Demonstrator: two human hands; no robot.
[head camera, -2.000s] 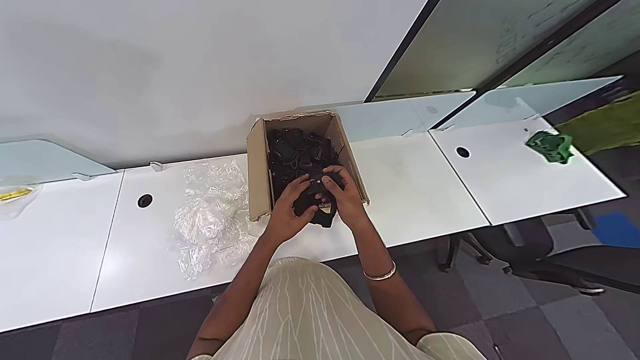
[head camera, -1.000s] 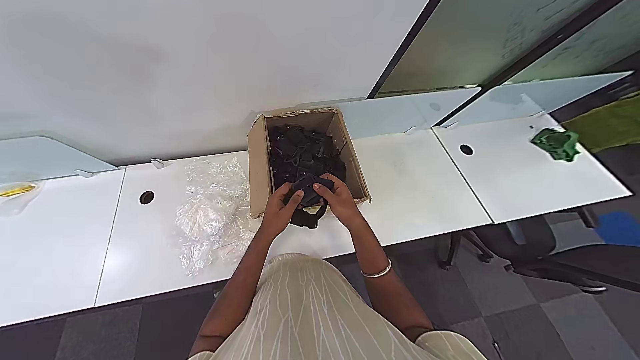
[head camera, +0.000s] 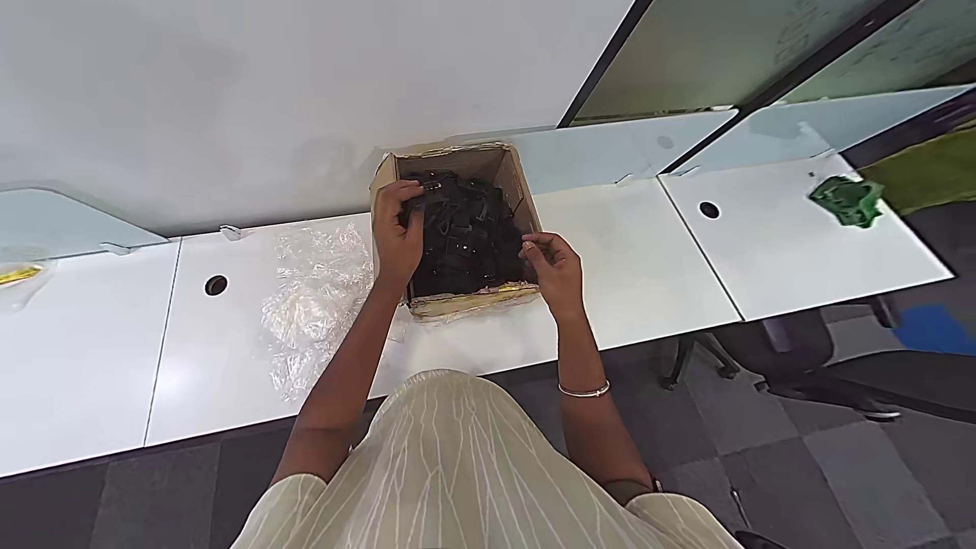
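Note:
An open cardboard box (head camera: 438, 306) stands on the white desk, filled with many small black items (head camera: 465, 236) that are too jumbled to name. My left hand (head camera: 400, 232) reaches over the box's left side, its fingers and thumb around a black item (head camera: 431, 187) at the top of the pile. Over the right edge of the box is my right hand (head camera: 553, 267), thumb and fingertips close together; whether something small is between them cannot be told. Crumpled clear plastic wrapping (head camera: 316, 305) lies left of the box.
The white desk (head camera: 640, 267) runs along a wall with low glass dividers (head camera: 610, 152). A green plastic bag (head camera: 846, 200) lies on the right desk, and a yellow item in clear plastic (head camera: 19, 276) at far left. A black office chair (head camera: 793, 351) stands at the lower right.
My hands, together on a black item at the box's front edge before, have moved apart. The left is now farther back over the pile, the right at the box's right edge.

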